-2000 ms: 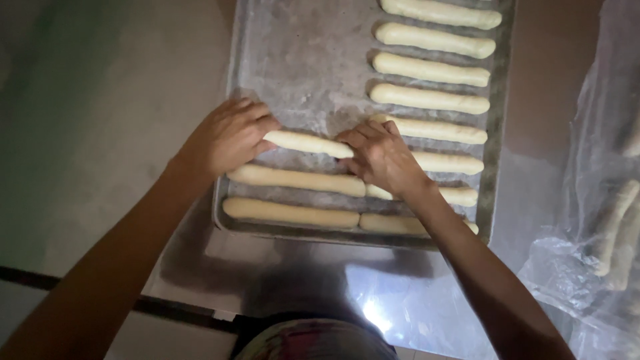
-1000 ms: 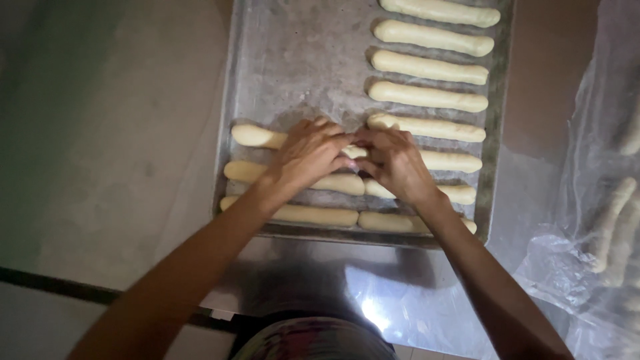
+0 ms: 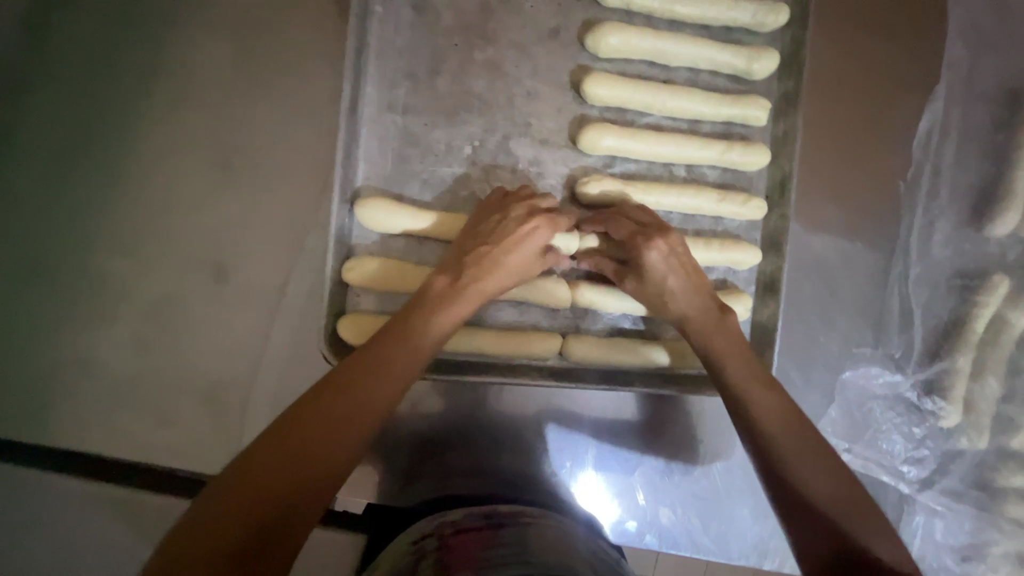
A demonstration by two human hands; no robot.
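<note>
A metal baking tray (image 3: 480, 96) holds a right column of dough sticks and several more at its lower left. My left hand (image 3: 512, 240) has its fingers around the right end of the third left dough stick from the bottom (image 3: 400, 218), which lies on the tray. My right hand (image 3: 644, 252) is over the left part of the neighbouring dough stick (image 3: 724, 252), its fingertips where the two ends meet. My palms and fingers partly hide both sticks, so the exact hold of the right hand is unclear. Below lie two more rows of dough sticks (image 3: 504, 342).
The tray rests on a shiny metal table (image 3: 264, 344). At the right, clear plastic sheeting (image 3: 872, 408) lies by more dough sticks (image 3: 972, 348). Light reflects brightly off the surface near the table's front edge.
The dough stick that was held between both hands now lies on the tray in the left column. My left hand has moved right from its left end to its right end.
</note>
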